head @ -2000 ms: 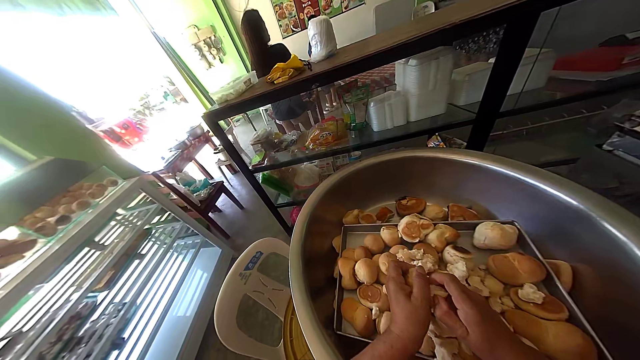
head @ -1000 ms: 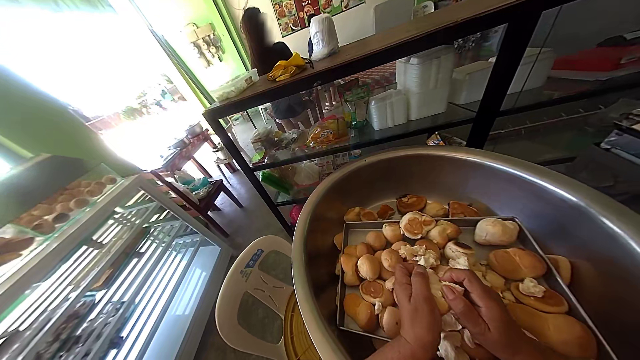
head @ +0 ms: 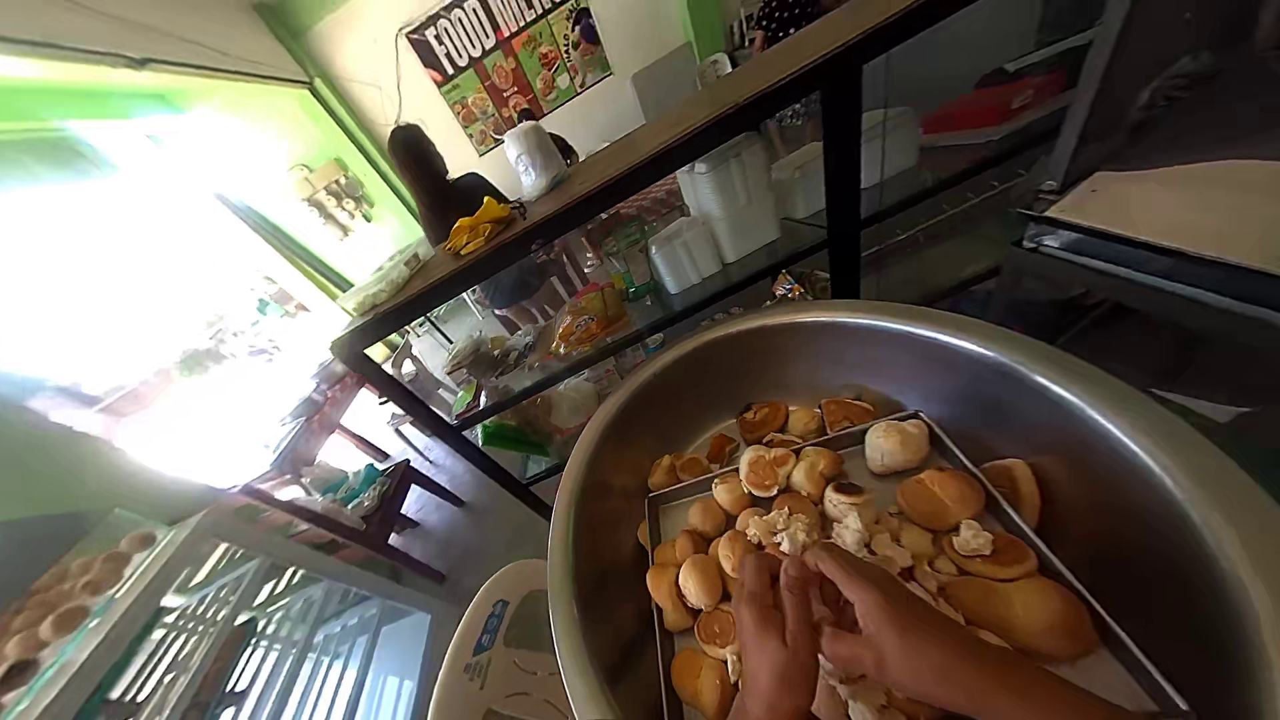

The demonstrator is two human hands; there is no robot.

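A large round steel basin (head: 1120,430) holds a rectangular metal tray (head: 963,455) filled with small bread rolls and torn pieces of white crumb (head: 790,530). My left hand (head: 775,635) and my right hand (head: 890,620) meet low over the middle of the tray, fingertips together among the torn bread. Whatever lies between the fingers is mostly hidden, so I cannot tell whether either hand grips a piece. Larger oblong rolls (head: 1020,612) lie right of my right hand, and small round rolls (head: 700,580) left of my left hand. Several browned pieces (head: 762,420) rest outside the tray's far edge.
A white plastic chair (head: 490,640) stands at the basin's left. Beyond the basin runs a glass-fronted counter (head: 700,110) bearing a yellow cloth (head: 478,226) and a white bag (head: 535,158); foam containers sit inside. A person (head: 440,180) is behind it. Another display case (head: 250,600) fills the lower left.
My hands were slightly apart over the tray one second ago, with pale bread between them; now their fingertips are together. The view has shifted somewhat.
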